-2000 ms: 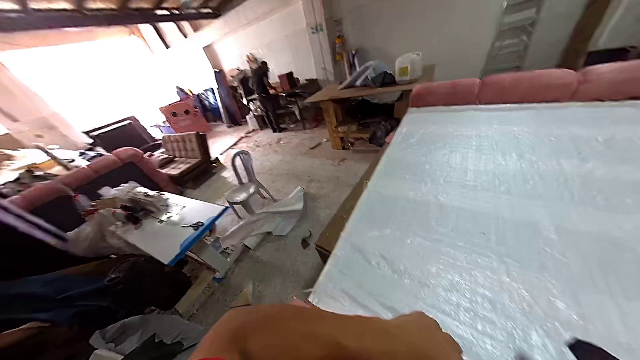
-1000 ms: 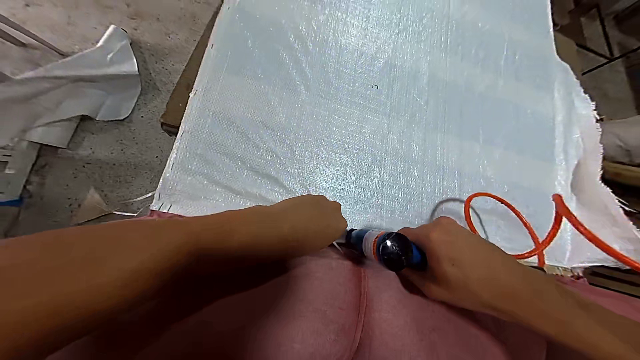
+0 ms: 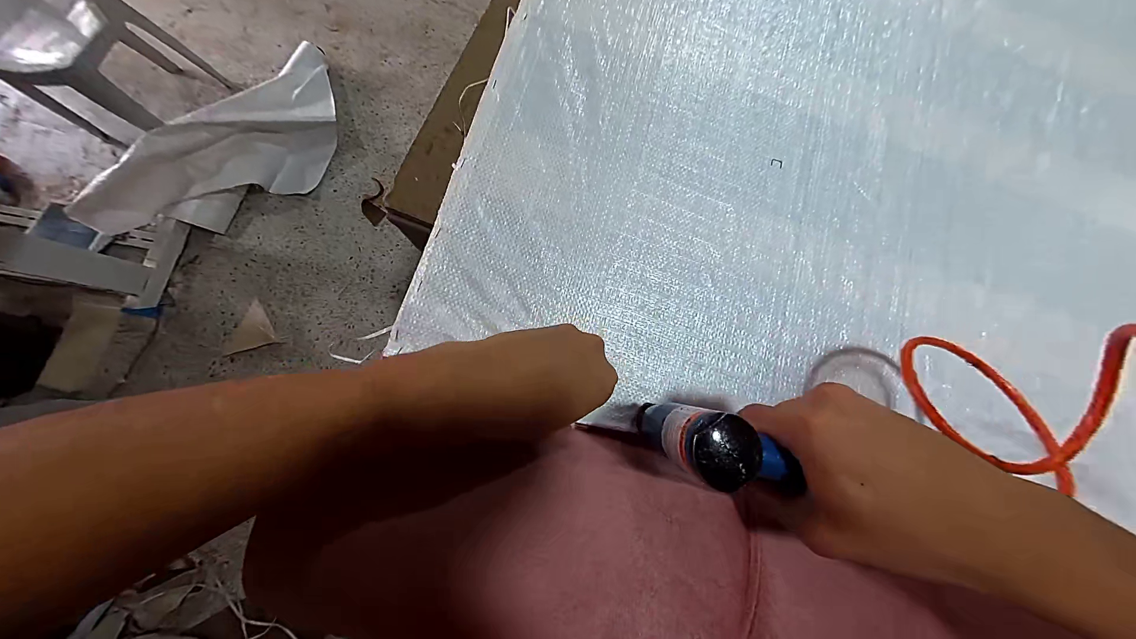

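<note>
My right hand (image 3: 843, 470) grips a blue and black pneumatic staple gun (image 3: 710, 444), its nose pointing left along the seam between white woven plastic fabric (image 3: 692, 222) and pink upholstery (image 3: 603, 541). Just left of the nose, my left hand (image 3: 559, 377) is closed at the fabric's edge; its fingertips are hidden below the fist, so a pinch on the cloth cannot be made out. A loose staple (image 3: 777, 163) lies on the white fabric. The orange coiled air hose (image 3: 985, 382) loops over the fabric beside my right hand.
At the left, a grey plastic chair (image 3: 80, 75) stands on the concrete floor (image 3: 355, 80), near a crumpled white sheet (image 3: 240, 142). A cardboard piece (image 3: 444, 133) sits along the fabric's left edge. Scraps (image 3: 160, 595) lie at the lower left.
The view has swung down from the room to the seam. Since one second ago, both hands and the staple gun remain together at the edge; the gun's nose sits a little farther from my left fist.
</note>
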